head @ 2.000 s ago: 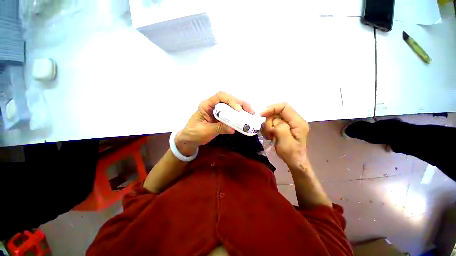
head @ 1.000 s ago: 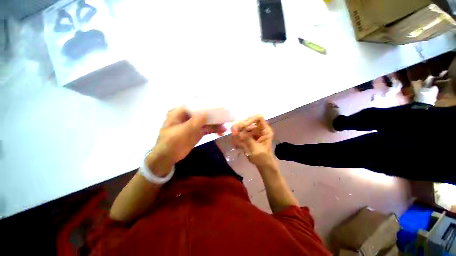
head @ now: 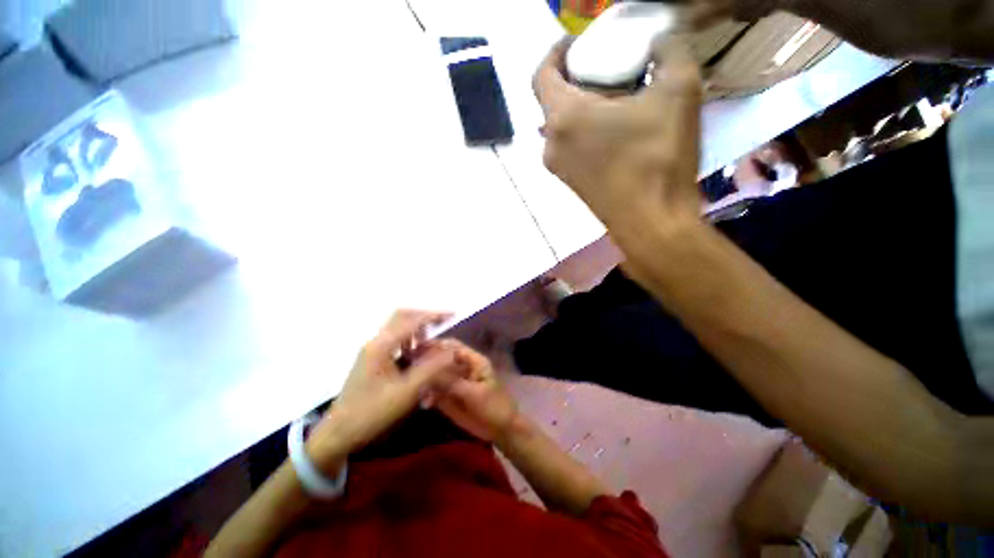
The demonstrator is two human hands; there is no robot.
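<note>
My left hand (head: 382, 376), with a white band at the wrist, is at the table's front edge with its fingers curled. My right hand (head: 471, 390) is against it, fingers bent inward. A small whitish bit shows at my left fingertips, too blurred to name; whatever lies between my hands is hidden. At the upper right, another person's hand holds a white rounded charging case (head: 619, 46), blurred, above the table.
A block of nested trays (head: 153, 273) stands on the white table (head: 360, 207) at left, with more stacks (head: 142, 38) behind. A black phone (head: 480, 100) lies near the middle. Another person's arm (head: 785, 327) reaches across the right side. Brown cardboard (head: 779, 49) is behind it.
The view has turned right. Another person's arm and hands with a white case have come in at right. My hands have come together; the white case earlier in my left hand no longer shows there.
</note>
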